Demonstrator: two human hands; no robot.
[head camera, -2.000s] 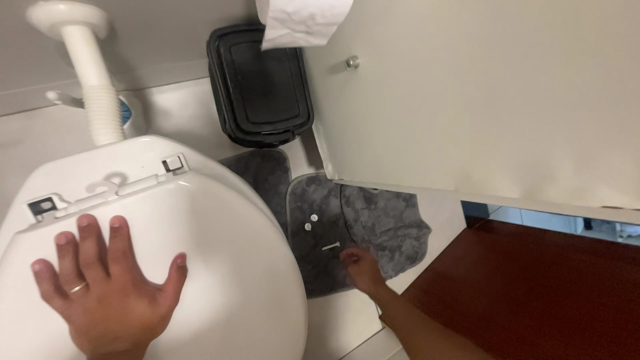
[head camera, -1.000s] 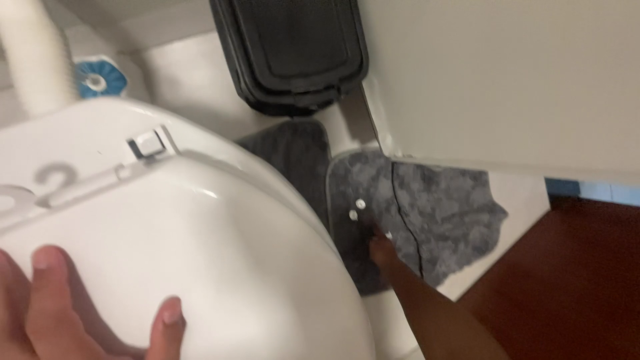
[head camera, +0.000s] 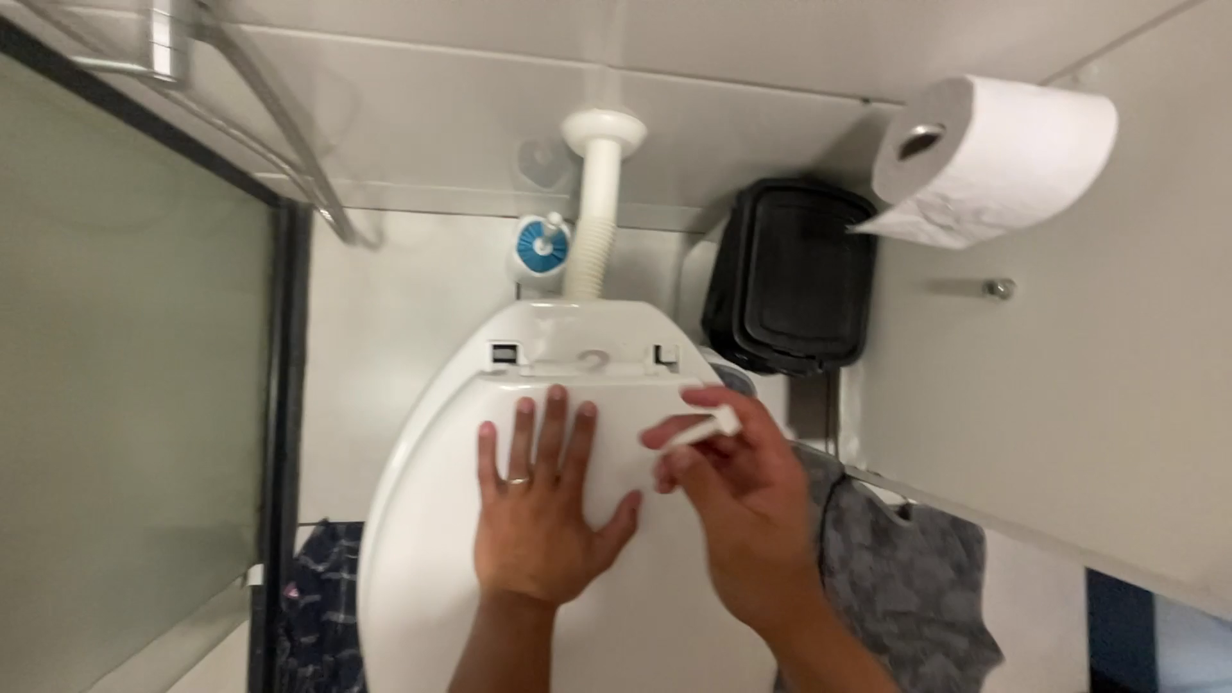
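My left hand (head camera: 544, 525) lies flat with its fingers apart on the white toilet lid (head camera: 616, 635). Between the fingertips of my right hand (head camera: 751, 510) is a white plastic bolt (head camera: 707, 428), held above the right part of the lid near the hinge. Behind the lid, the hinge strip has two square openings, a left one (head camera: 504, 354) with a dark inside and a right one (head camera: 666, 355) partly filled by a white piece. The bolt is a little blurred, and my fingers cover part of it.
A white flush pipe (head camera: 599, 212) joins the wall behind the toilet, beside a toilet brush holder (head camera: 541, 248). A black lidded bin (head camera: 804, 274) and a toilet paper roll (head camera: 1001, 159) are at the right. Grey mats (head camera: 905, 587) lie on the floor; a glass shower panel (head camera: 135, 346) stands left.
My right hand has come up from the grey mat to above the toilet lid, now with the white bolt in its fingers. My left hand remains on the lid. The view has swung left.
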